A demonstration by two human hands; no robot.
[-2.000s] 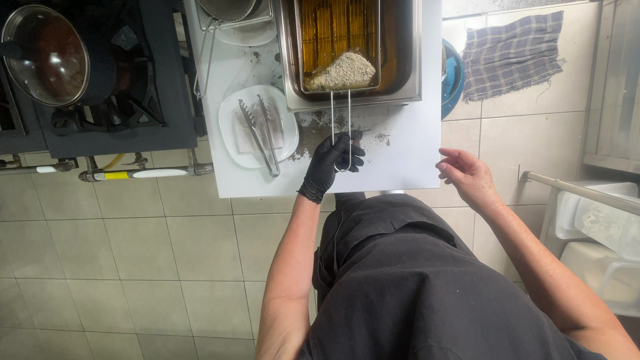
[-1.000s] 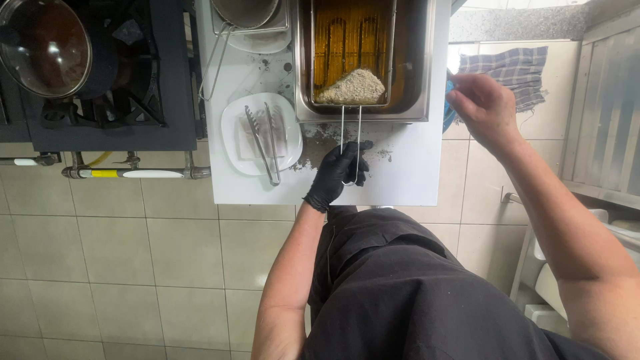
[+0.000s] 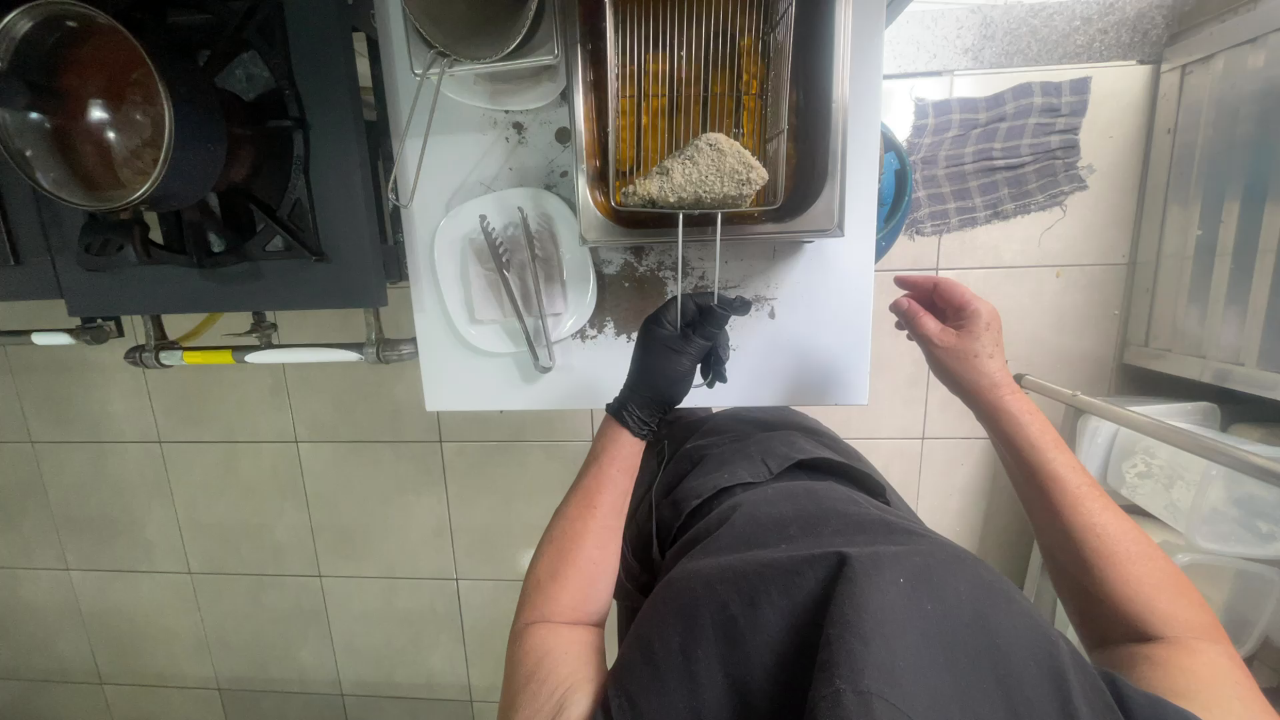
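My left hand (image 3: 680, 350), in a black glove, grips the wire handle of a fryer basket (image 3: 698, 255) near the front edge of the white table. Inside the basket, at its near end, rests one breaded piece of food (image 3: 700, 175). The basket sits over the steel fryer vat (image 3: 835, 120), where amber oil shows through the wires. Bare and holding nothing, my right hand (image 3: 950, 325) is in the air to the right of the table, fingers partly curled. Metal tongs (image 3: 520, 290) lie on a square white plate (image 3: 455, 260) with a paper napkin, left of my left hand.
A wire-handled strainer (image 3: 470, 25) stands at the table's back left. Further left are a black gas stove (image 3: 335, 270) and a glass-lidded pot (image 3: 85, 110). A blue container (image 3: 892, 190) and checked cloth (image 3: 1000, 150) lie right of the table. Plastic tubs (image 3: 1220, 480) and a metal rail (image 3: 1150, 428) are lower right.
My right hand rose toward the blue container a second ago and is now lower, back beside the table. My left hand has kept hold of the basket handle throughout.
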